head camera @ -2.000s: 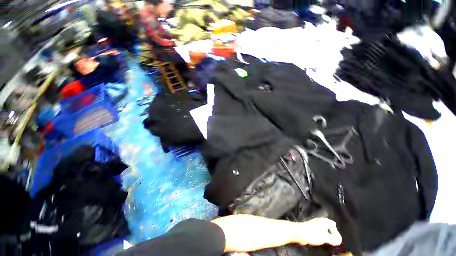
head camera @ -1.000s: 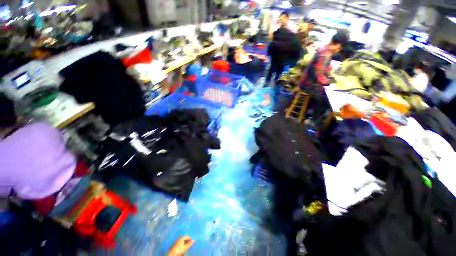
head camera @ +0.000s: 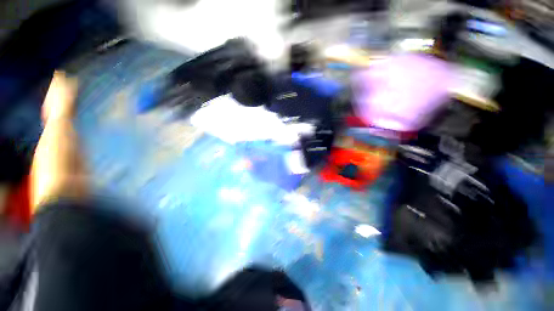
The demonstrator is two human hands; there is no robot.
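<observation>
The frame is strongly blurred. My left hand (head camera: 58, 106) is at the left edge, with the bare forearm running down into a dark sleeve. The fingers are smeared, and I cannot tell whether they hold anything. My right hand is not in view. The nearest garments are a pile of black cloth (head camera: 486, 225) at the right, with pale streaks on it. A dark rounded shape with a small pinkish patch is at the bottom centre, too unclear to name.
Worn blue floor (head camera: 212, 212) fills the middle. A red stool (head camera: 358, 167) stands under a person in a pink-purple top (head camera: 404, 91). White cloth (head camera: 243, 121) and dark cloth lie left of the stool. A blue crate (head camera: 528, 182) is at the right edge.
The view has swung far to the left, away from the garment table. The stool and seated person have shifted right in the picture. My left hand now shows at the left edge.
</observation>
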